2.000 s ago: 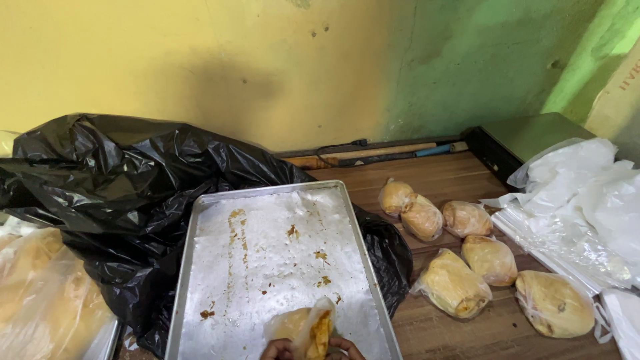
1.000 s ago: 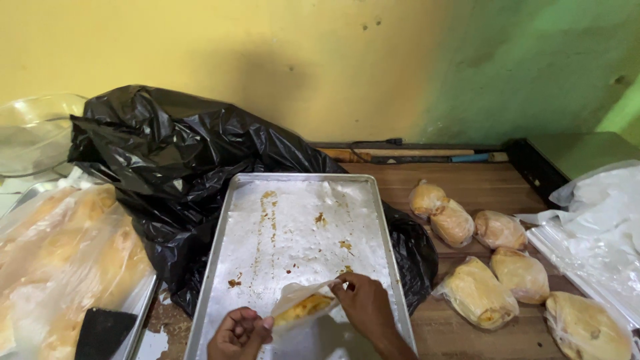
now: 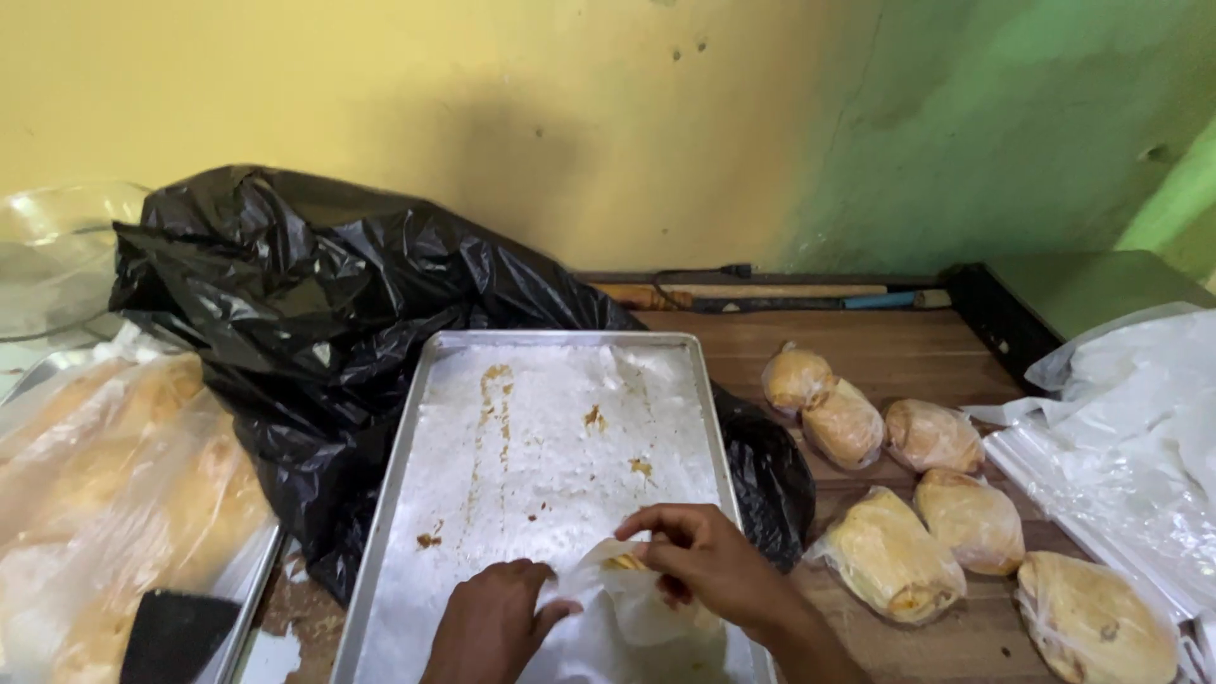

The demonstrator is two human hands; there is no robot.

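A clear plastic bag [image 3: 622, 617] lies over the near part of a metal baking tray [image 3: 560, 446], with some yellowish food showing at its mouth. My right hand [image 3: 703, 570] pinches the bag's upper right edge with bent fingers. On the bag's left side is my left hand [image 3: 503, 613], thumb and fingers apart near the edge; whether it grips the plastic cannot be told. Crumbs and brown residue mark the tray. To the right, several wrapped bread rolls [image 3: 893, 556] lie on the wooden table.
A black plastic bag [image 3: 332, 332] is bunched behind and left of the tray. Plastic-covered bread [image 3: 104, 475] fills another tray at left, a dark flat piece [image 3: 180, 632] on it. Clear bags [image 3: 1140, 427] are stacked at right, before a dark box [image 3: 1092, 294]. Rods [image 3: 788, 294] lie along the wall.
The bag with the food has moved lower over the tray, and its plastic now spreads between my hands. My right hand has lowered toward the near side.
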